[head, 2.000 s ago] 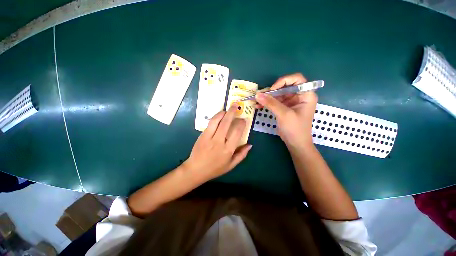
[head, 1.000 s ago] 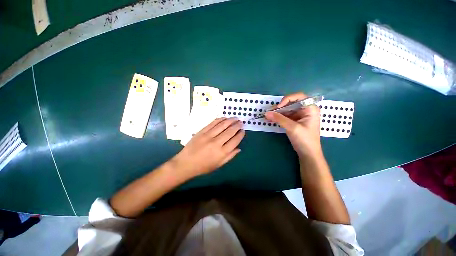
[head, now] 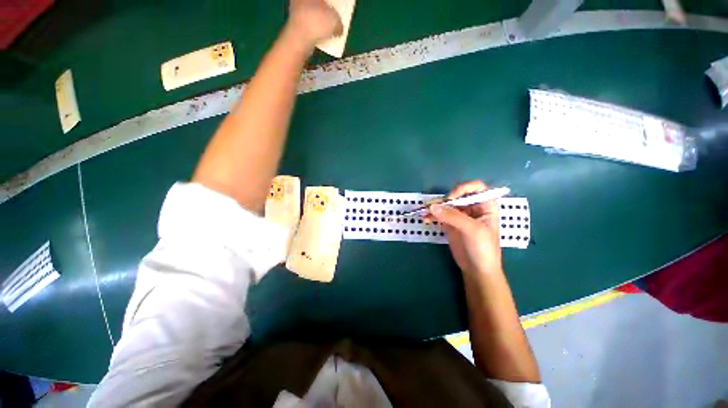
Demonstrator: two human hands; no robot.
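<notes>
My left hand [head: 317,21] is at the top edge, partly cut off, over the green conveyor, holding a cream panel [head: 342,30] whose far end is out of view. My right hand [head: 471,227] holds silver tweezers [head: 471,198] like a pen, their tips over the white dot sheet [head: 515,223] with rows of black dots. A cream panel [head: 315,243] with a yellow patch lies just left of the sheet. Another cream panel [head: 281,209] lies beside it, partly hidden by my left sleeve.
A worn pale rail [head: 399,57] divides bench from conveyor. Two cream panels [head: 198,66] [head: 68,101] lie on the conveyor. A bagged stack of dot sheets [head: 607,131] lies at the right, another dot sheet [head: 30,276] at the far left. Dark red cloth [head: 694,279] is at the lower right.
My left hand has left the panel beside the dot sheet and reached forward across the rail. The leftmost bench panel no longer shows there. The tweezers remain over the sheet. The view has shifted.
</notes>
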